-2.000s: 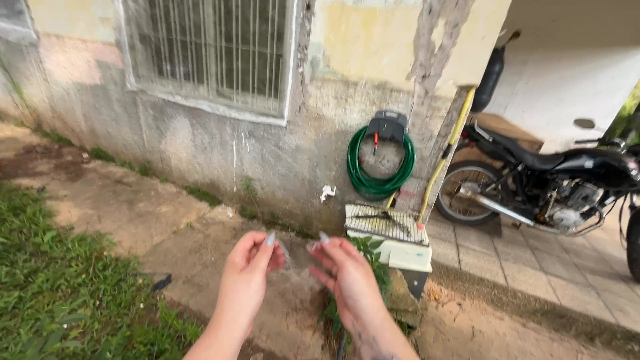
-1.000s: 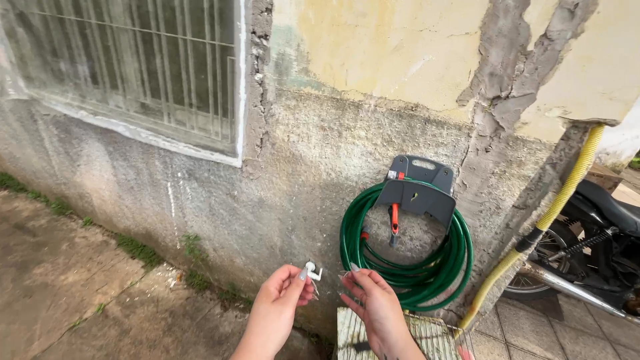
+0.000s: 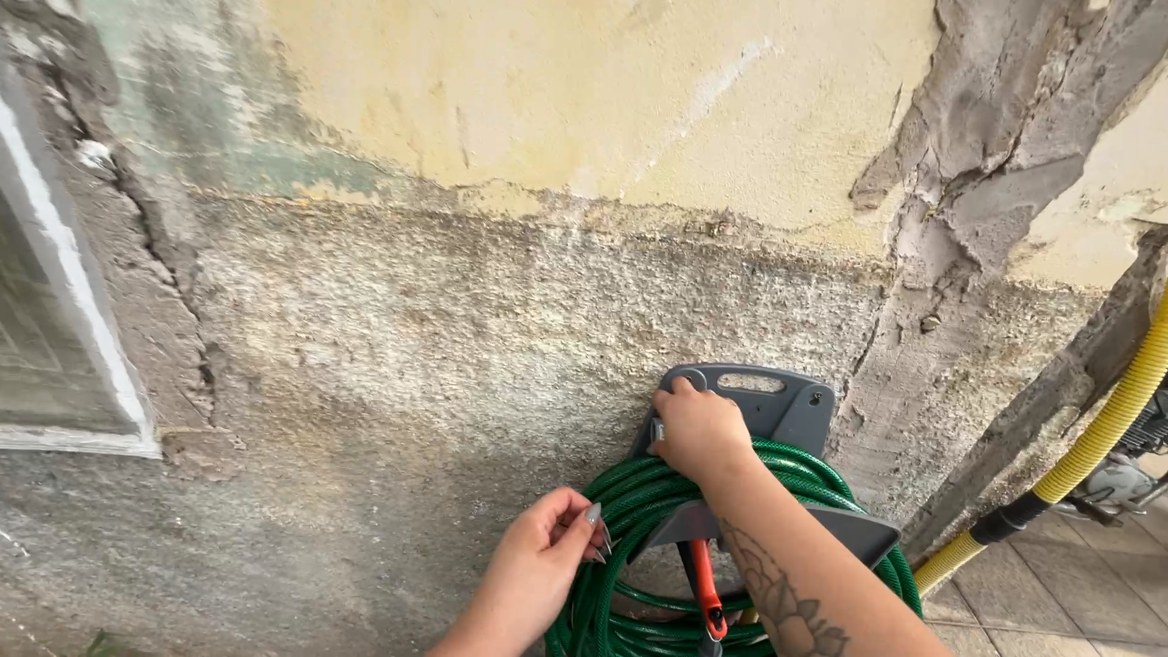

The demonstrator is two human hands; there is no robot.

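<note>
A green garden hose (image 3: 598, 584) hangs coiled on a grey plastic hose hanger (image 3: 789, 406) fixed to the wall. An orange and black hose nozzle (image 3: 704, 584) hangs within the coil. My right hand (image 3: 703, 429) reaches over the top of the coil, its fingers at the hanger's upper left corner; whether they grip it is hidden. My left hand (image 3: 552, 547) is at the left side of the coil, fingertips drawn together beside the hose; whether anything is between them cannot be seen.
The rough, cracked wall (image 3: 547, 301) stands close in front. A barred window's white edge (image 3: 82, 274) is at left. A yellow corrugated hose (image 3: 1109, 429) with a black joint runs down the right, before part of a motorcycle (image 3: 1118, 484) and floor tiles (image 3: 1049, 584).
The view has moved much closer to the wall. My right hand has gone from the space before me to the hose hanger's top, and my left hand has come beside the coil.
</note>
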